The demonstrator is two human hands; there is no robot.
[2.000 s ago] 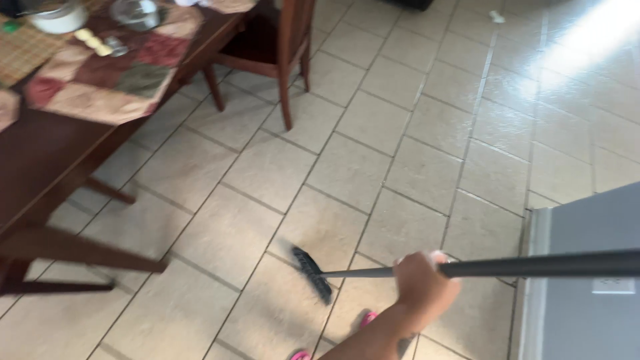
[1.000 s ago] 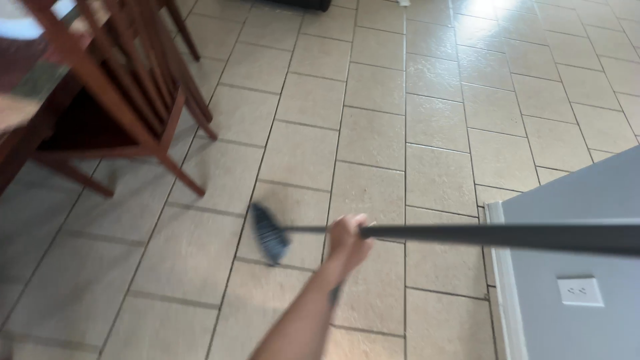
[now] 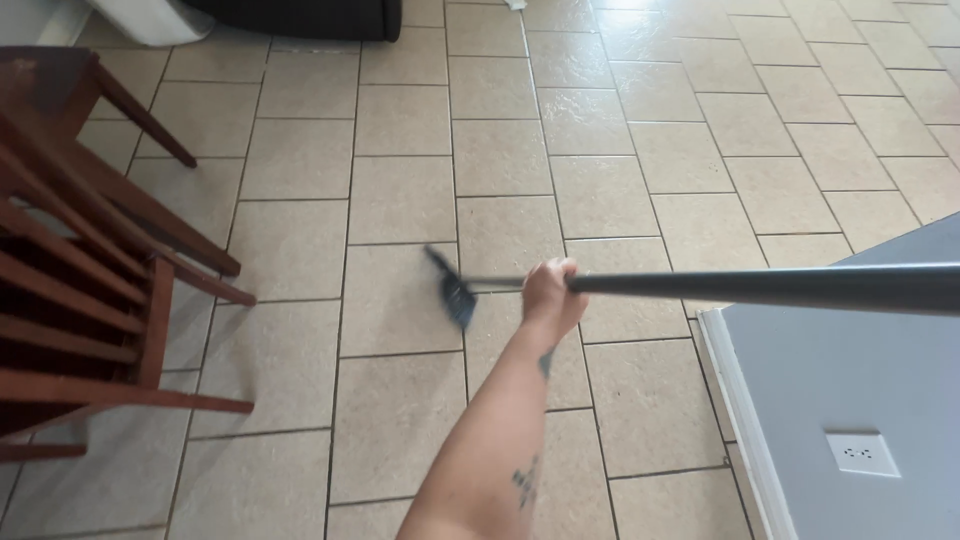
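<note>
My left hand (image 3: 553,292) is closed around the dark handle (image 3: 750,286) of a broom, low on the pole, with the forearm rising from the bottom edge. The pole runs right from the hand and out of view past the right edge. To the left of the hand, the blurred dark broom head (image 3: 456,294) is low over or on the tile floor; contact with the tiles cannot be told. My right hand is out of view.
Wooden chairs (image 3: 154,322) stand on the left, their legs on the tile floor (image 3: 285,375). Dark furniture (image 3: 315,16) is at the top left. A gray wall (image 3: 840,375) with white baseboard (image 3: 739,420) and an outlet (image 3: 862,453) juts in at right. A small white scrap (image 3: 516,4) lies at the top.
The view has shifted, and the table seen earlier has left it. My left hand still grips the broom handle, and the broom head has changed its angle.
</note>
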